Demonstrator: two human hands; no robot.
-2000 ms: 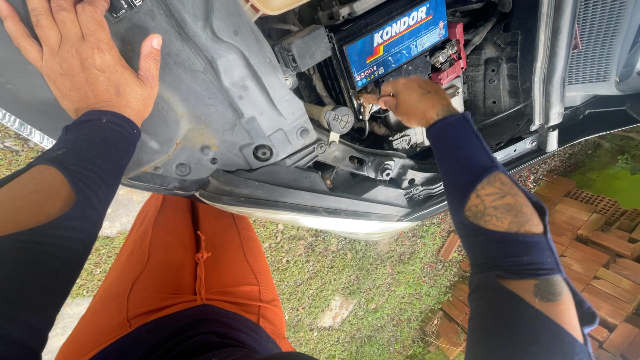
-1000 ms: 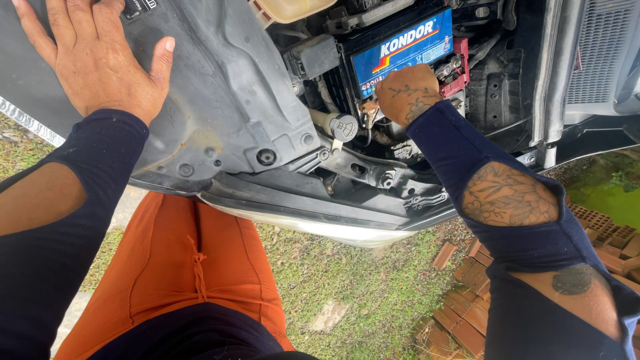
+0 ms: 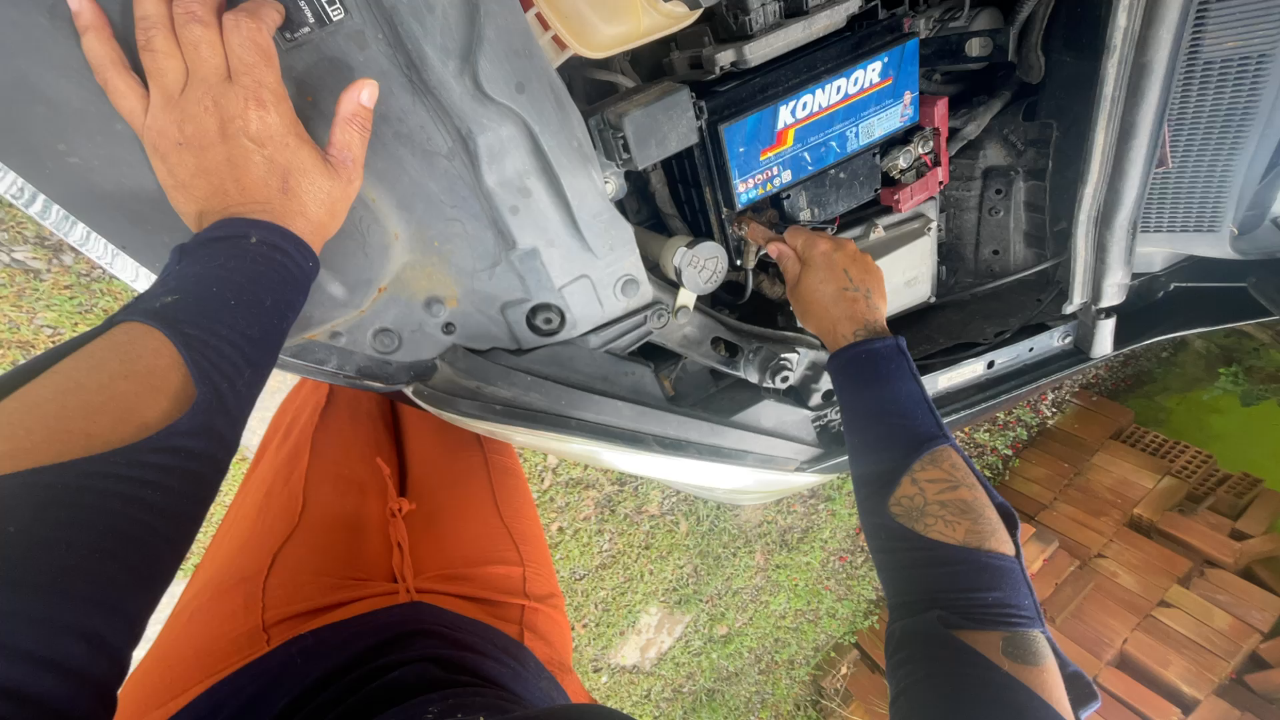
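Observation:
My left hand [image 3: 240, 120] rests flat, fingers spread, on the grey plastic cover [image 3: 470, 200] at the front of the engine bay. My right hand [image 3: 830, 285] is at the near corner of the Kondor car battery [image 3: 820, 110], its thumb and fingers pinched at a corroded battery terminal clamp [image 3: 755, 235]. Whether it grips the clamp or something small there cannot be told. A red terminal cover [image 3: 930, 160] sits at the battery's right end, beside bare metal fittings. The washer fluid cap [image 3: 700, 266] is just left of my right hand.
A grey relay box [image 3: 645, 125] stands left of the battery, and a beige plastic reservoir [image 3: 620, 22] above it. The metal body rail [image 3: 740, 340] and headlight edge [image 3: 640, 455] run between me and the bay. Stacked bricks [image 3: 1150, 560] lie on the ground at right.
My right hand has shifted off the battery label's lower edge, where it was a second ago, down to the near terminal corner. My left hand stays on the cover.

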